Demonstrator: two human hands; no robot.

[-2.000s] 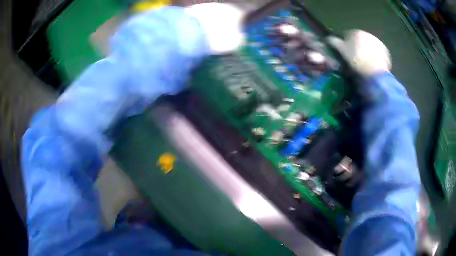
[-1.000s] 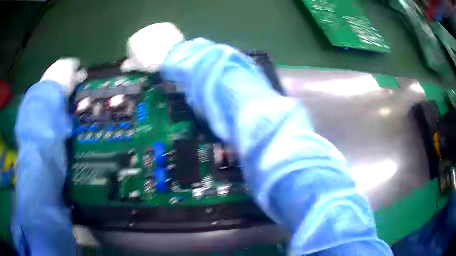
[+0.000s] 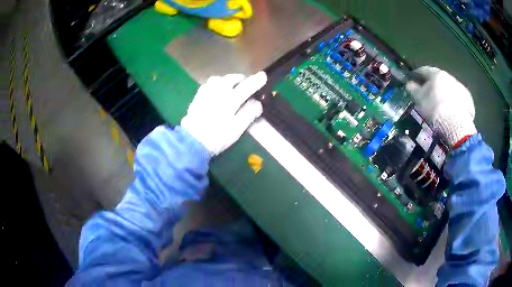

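A populated circuit board (image 3: 359, 126), component side up, sits in a black carrier frame (image 3: 337, 162). It has blue parts and copper-coloured coils. The frame lies aslant on a metal sheet (image 3: 320, 193). My left hand (image 3: 224, 112), in a white glove, holds the frame's near left corner, its fingers on the edge. My right hand (image 3: 443, 103), in a white glove with a red wrist edge, grips the frame's far side; its fingertips are partly hidden.
A green mat (image 3: 280, 210) with a yellow mark (image 3: 255, 163) lies along the near edge. A yellow and blue cartoon-shaped object (image 3: 210, 12) stands at the back left. A black bin (image 3: 73, 53) beside the bench holds crinkled clear plastic (image 3: 106, 17). Yellow-black tape marks the floor.
The view has turned. My left hand has moved to the frame's near left corner. My right hand has moved along to the far side, and its arm no longer crosses the board.
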